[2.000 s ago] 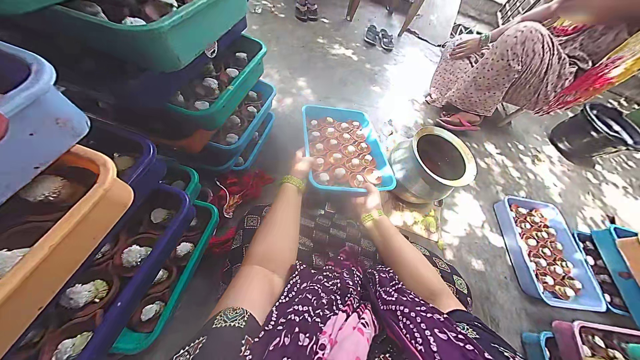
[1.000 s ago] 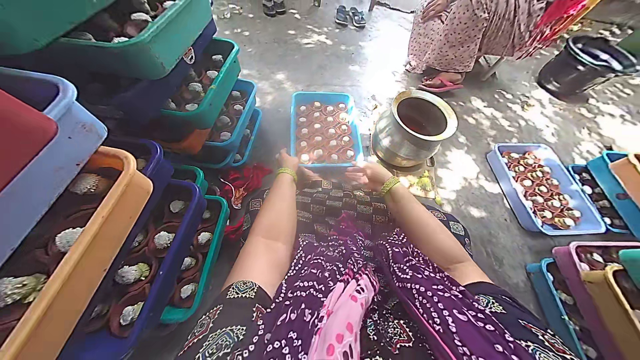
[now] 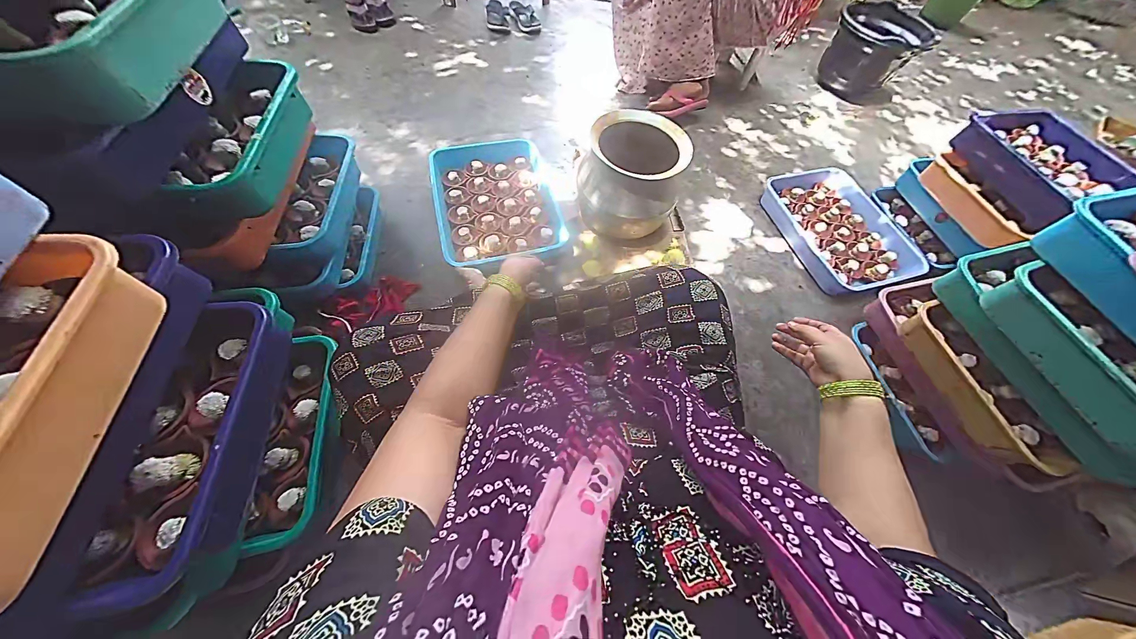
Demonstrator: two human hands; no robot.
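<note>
A light blue plastic tray (image 3: 435, 200) with rows of small brown clay cups, each with a white top, lies on the floor ahead of my knees. My left hand (image 3: 513, 273) is at its near edge, fingers partly hidden; whether it grips the rim I cannot tell. Palm up with fingers apart, my right hand (image 3: 824, 351) is empty beside the stacked trays on the right. A round metal pot (image 3: 628, 200) with dark contents stands just right of the blue tray. Farther right lies a pale blue-violet tray (image 3: 799, 253) of similar cups.
Stacked crates rise on the left, among them an orange crate (image 3: 98, 328) and a green crate (image 3: 297, 106). More stacks, including a purple crate (image 3: 985, 146), stand on the right. Beyond are a black bucket (image 3: 865, 58), sandals (image 3: 513, 16) and a seated person's patterned clothing (image 3: 666, 40).
The blue tray was held up between both hands two seconds ago and now lies on the floor. My right hand has moved away to the right. The view has shifted.
</note>
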